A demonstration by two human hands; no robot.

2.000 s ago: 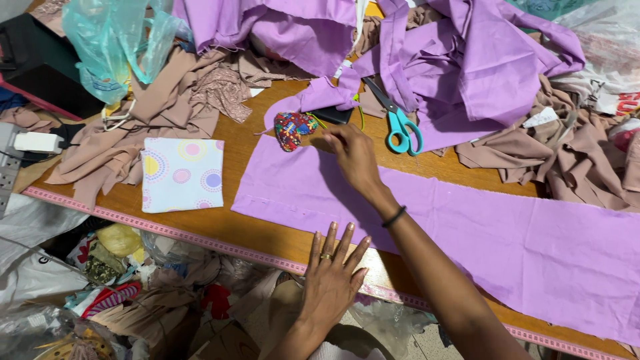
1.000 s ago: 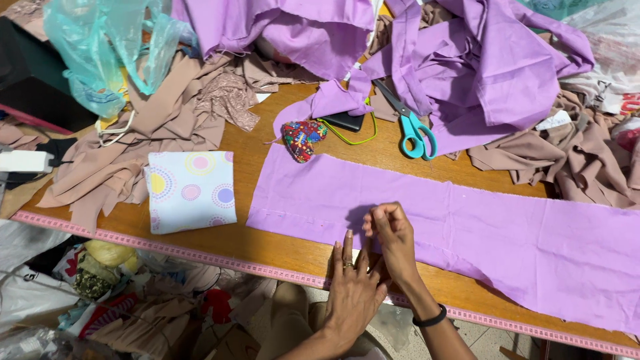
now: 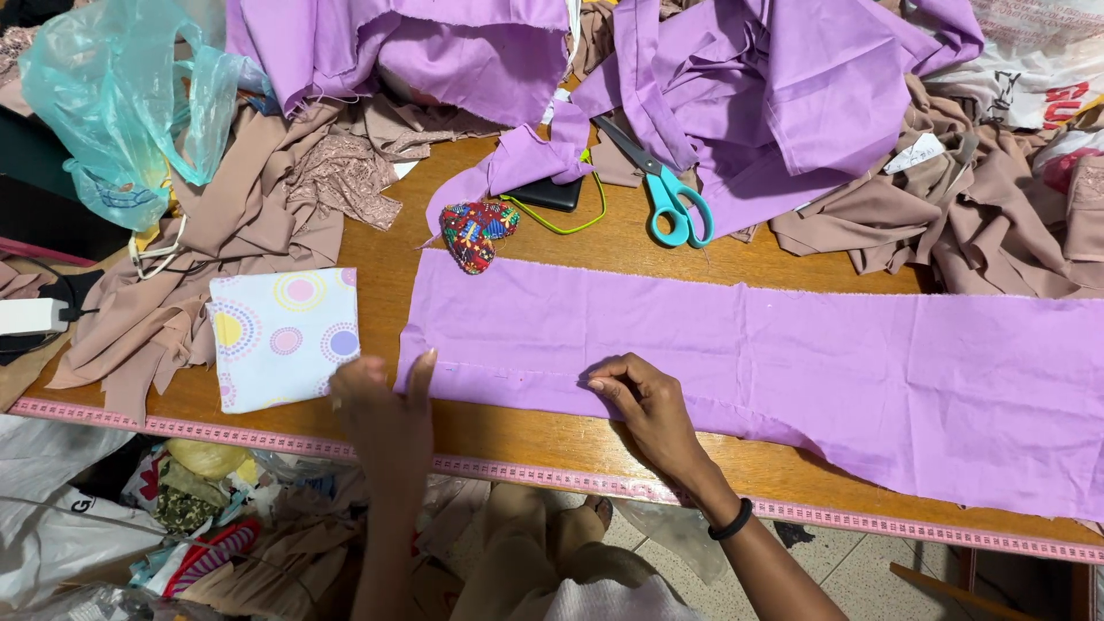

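A long strip of purple fabric (image 3: pixel 819 362) lies across the wooden table, its near edge folded over with small pins along the left part. My right hand (image 3: pixel 642 401) is over that folded edge, thumb and index finger pinched together; whether a pin is between them cannot be told. My left hand (image 3: pixel 384 397), blurred, is raised at the strip's left end, thumb apart, beside a folded white cloth with coloured circles (image 3: pixel 285 341). A heart-shaped patterned pincushion (image 3: pixel 477 235) touches the strip's upper left edge. Scissors with turquoise handles (image 3: pixel 668 203) rest beyond the strip.
A pink measuring tape (image 3: pixel 535 474) runs along the table's front edge. Purple fabric (image 3: pixel 819 86) and brown cloth scraps (image 3: pixel 983 224) are heaped at the back and right. A turquoise plastic bag (image 3: pixel 129 112) sits on scraps at the left. A black flat object (image 3: pixel 548 194) lies near the pincushion.
My left hand has moved left, away from my right hand, to the strip's left end. Two seconds ago my right hand was beside the pincushion; now it is at the folded near edge.
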